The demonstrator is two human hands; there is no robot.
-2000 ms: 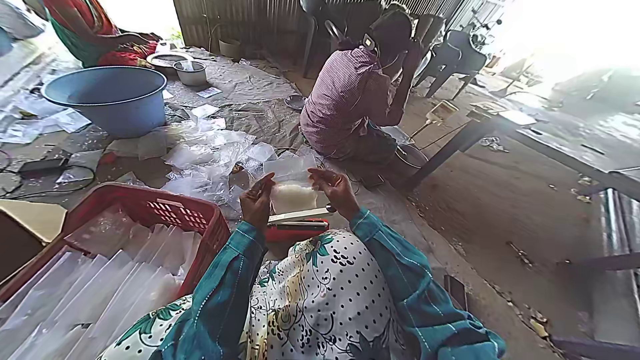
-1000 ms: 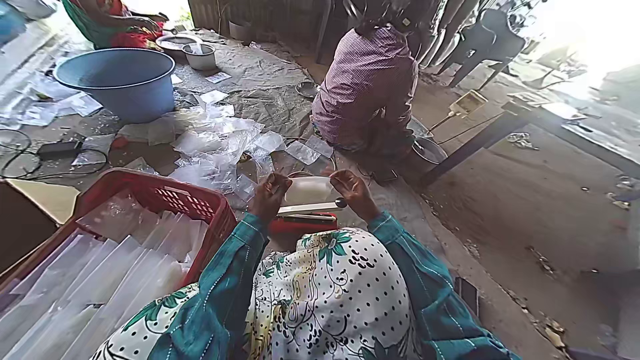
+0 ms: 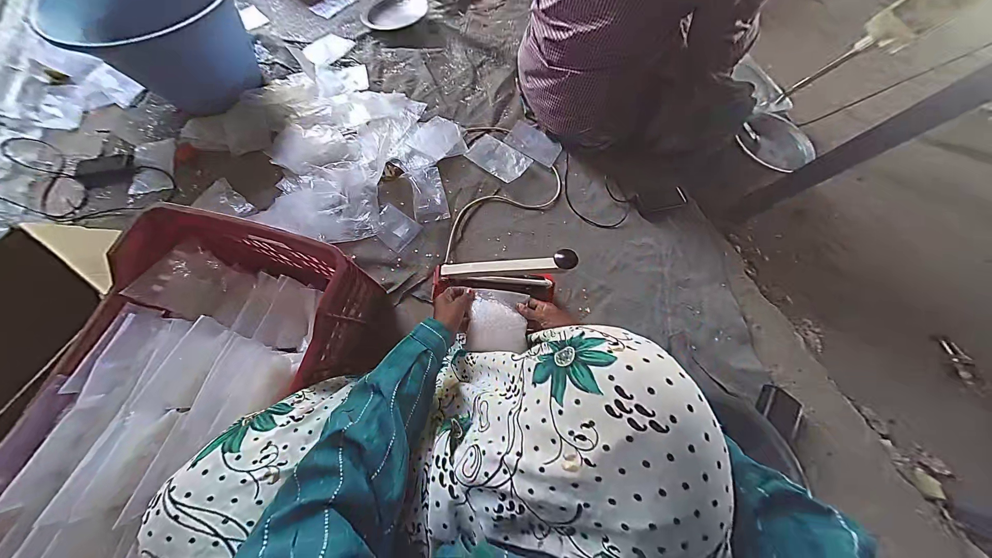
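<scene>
A clear plastic pouch with white contents [image 3: 497,324] is held upright between my two hands, its top edge at the front of a red impulse heat sealer [image 3: 549,290]. My left hand [image 3: 452,308] pinches the pouch's upper left corner. My right hand [image 3: 546,314] grips its upper right side, partly hidden by the patterned cloth on my lap. The sealer's pale lever arm with a black knob [image 3: 508,266] is raised above its base.
Filled pouches stand in a red plastic crate [image 3: 341,310] at the left, beside a cardboard box [image 3: 74,252]. Loose plastic pouches [image 3: 333,178] lie on the ground sheet near a blue tub [image 3: 186,62]. A person [image 3: 620,70] sits ahead; a metal bowl [image 3: 775,142] is beside them.
My hands have lowered the pouch from above the sealer to its front edge. The view has tilted down.
</scene>
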